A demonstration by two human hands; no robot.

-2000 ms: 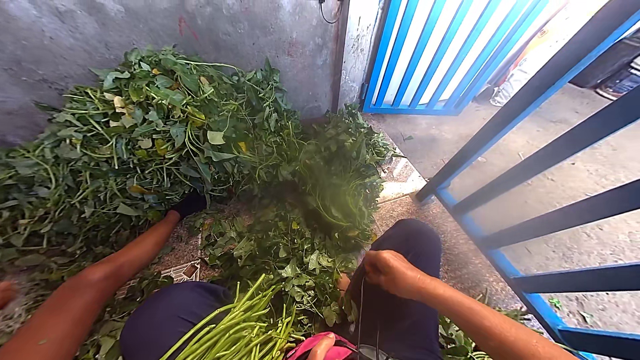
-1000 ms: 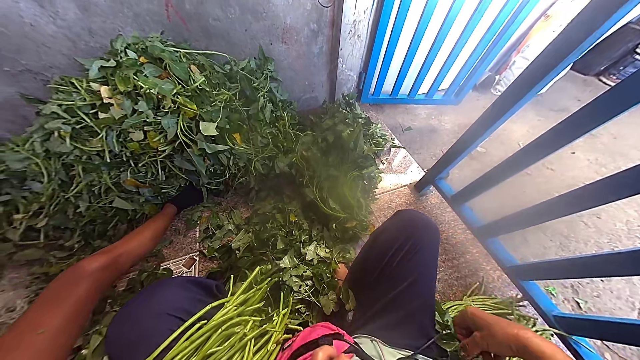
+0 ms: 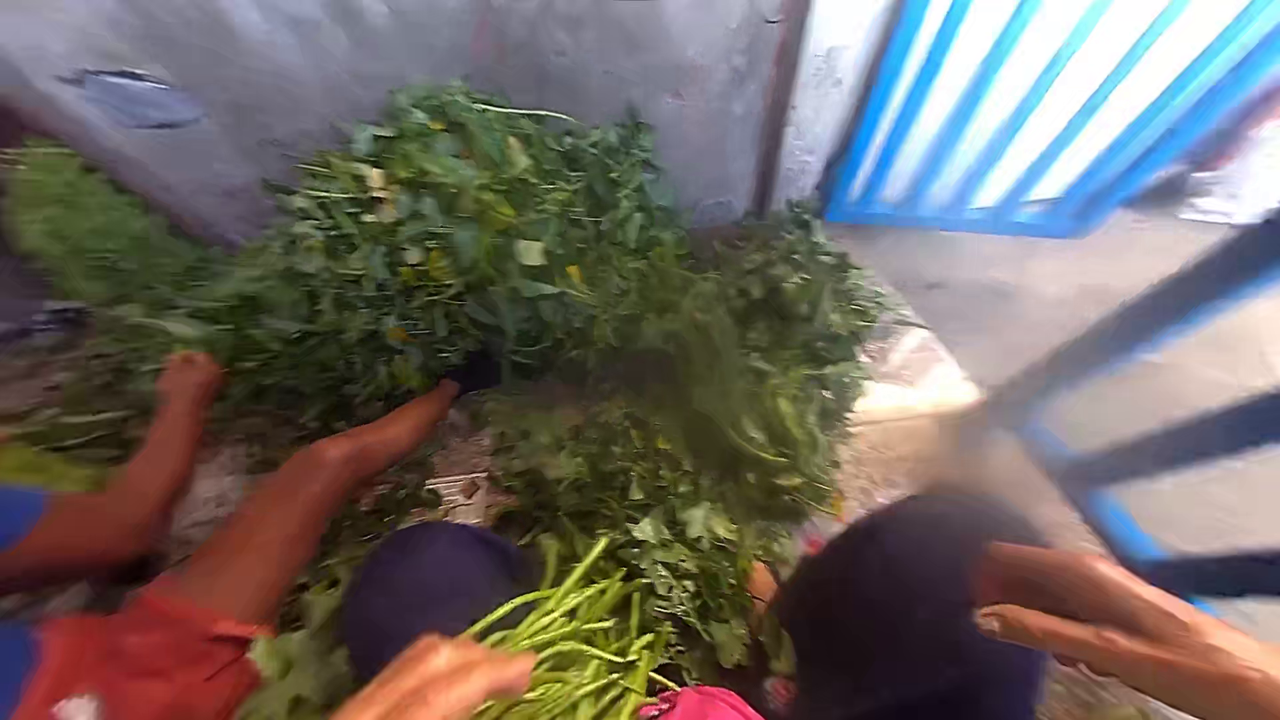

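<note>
Blurred at the bottom edge, my left hand is beside a bunch of cut green stems lying between my knees; whether it grips any stem cannot be told. Over my dark-clothed right knee, my right hand has its fingers extended and apart, with nothing seen in it. Pink material shows at the lower edge by the stems. In front of my knees lies a large heap of leafy green vines, with more leafy stems nearer to me.
At left, another person in red shorts has a hand at the leaves and a bare leg stretched towards the heap. A grey wall stands behind. Blue-edged gate bars rise at right; another blue gate stands farther back.
My right hand was over a bundle of stems at lower right a second ago; now it is raised beside my right knee. My left hand shows more. The view has swung left, showing more of the other person.
</note>
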